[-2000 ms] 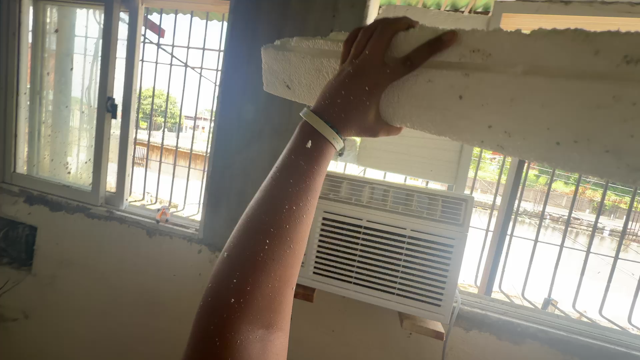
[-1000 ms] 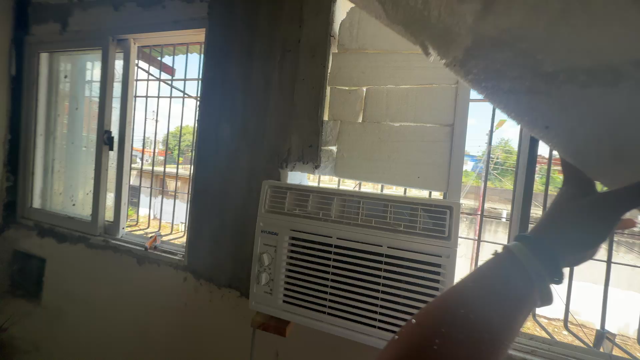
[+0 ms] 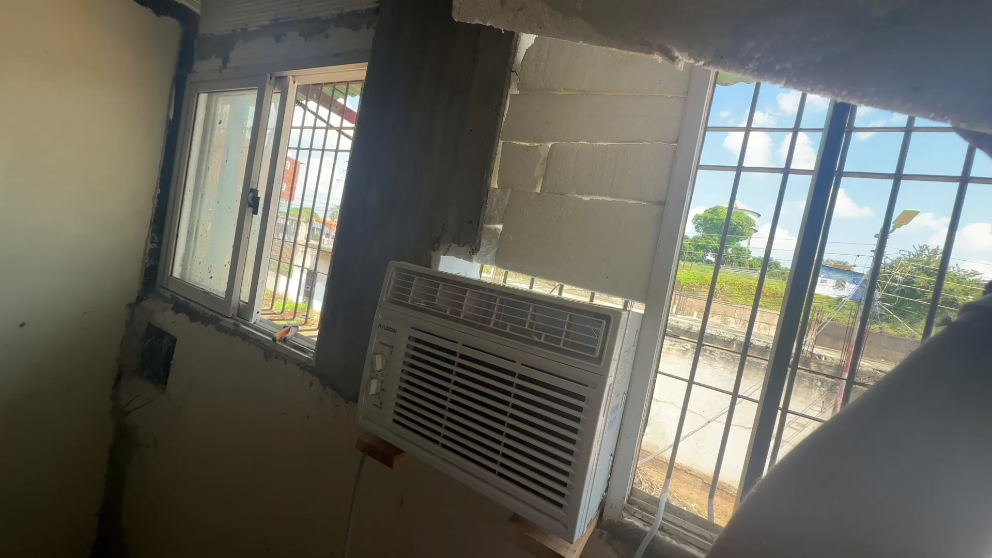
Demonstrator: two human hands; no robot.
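My left forearm (image 3: 876, 465) rises blurred from the lower right and leaves at the right edge. A dark sliver (image 3: 975, 141) at that edge may be part of my left hand; its hold is hidden. Above hangs a pale, rough-edged slab (image 3: 736, 46), foam-like or plaster-like, cut off by the top of the view. My right hand is not seen. Below and left of the slab, a white window air conditioner (image 3: 488, 387) sits tilted in the view, nearest to the forearm. Stacked pale blocks (image 3: 589, 232) fill the opening above it.
Wooden supports (image 3: 381, 451) hold the air conditioner. A white cord (image 3: 659, 511) hangs at its right. A barred window (image 3: 775, 294) stands at the right; a sliding window (image 3: 213, 194) is at the left. Between them runs a dark cement pillar (image 3: 418, 155). The wall has a dark square recess (image 3: 157, 355).
Earlier my left hand lay spread on the slab's face, then against its lower edge at the right; now it is largely out of view. The view has shifted, and the slab sits higher in it.
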